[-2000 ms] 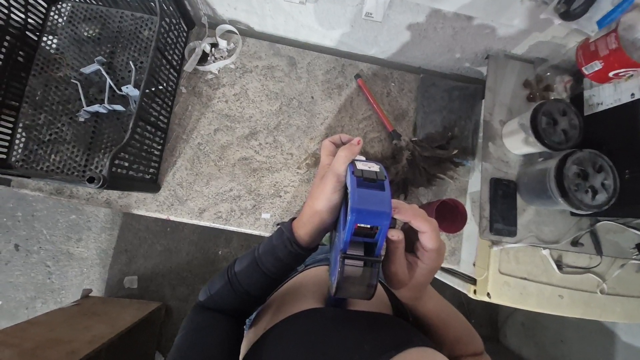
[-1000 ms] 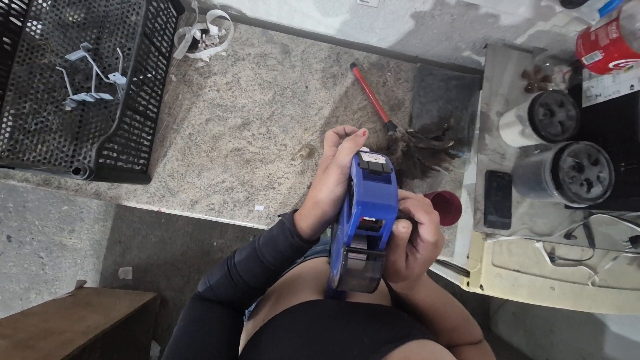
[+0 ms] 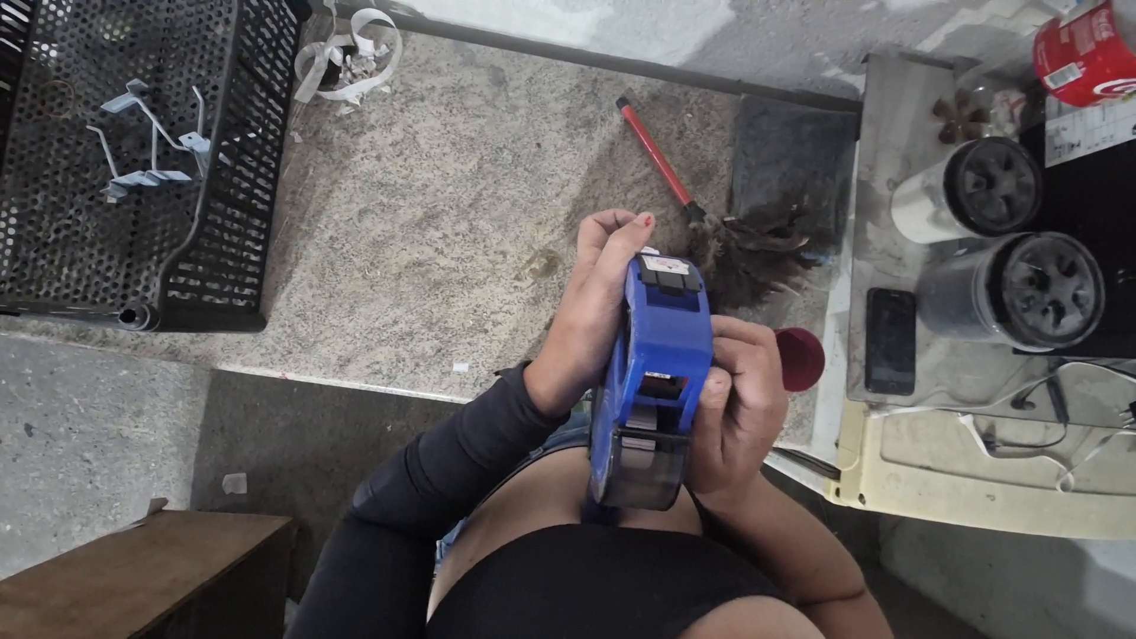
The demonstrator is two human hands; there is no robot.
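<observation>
A blue handheld price labeler (image 3: 666,346) is held upright against my body, between both hands. My left hand (image 3: 590,306) lies along its left side, with the thumb near its top end; the palm side is hidden. My right hand (image 3: 741,399) grips the right side with bent fingers. A roll shows through the dark clear cover at the tool's lower end. Beyond my hands, a feather duster (image 3: 657,155) with a red handle lies on the speckled stone counter (image 3: 426,195). A dark red cup (image 3: 800,359) stands just right of my right hand.
A black perforated plastic crate (image 3: 222,177) holds white metal hooks (image 3: 146,177). Behind it lies a loop of white strip (image 3: 377,84). At right are a phone (image 3: 890,342), two black-lidded containers (image 3: 994,186), a red-labelled bottle (image 3: 1084,53) and cables (image 3: 1056,399). A cardboard box (image 3: 142,568) stands lower left.
</observation>
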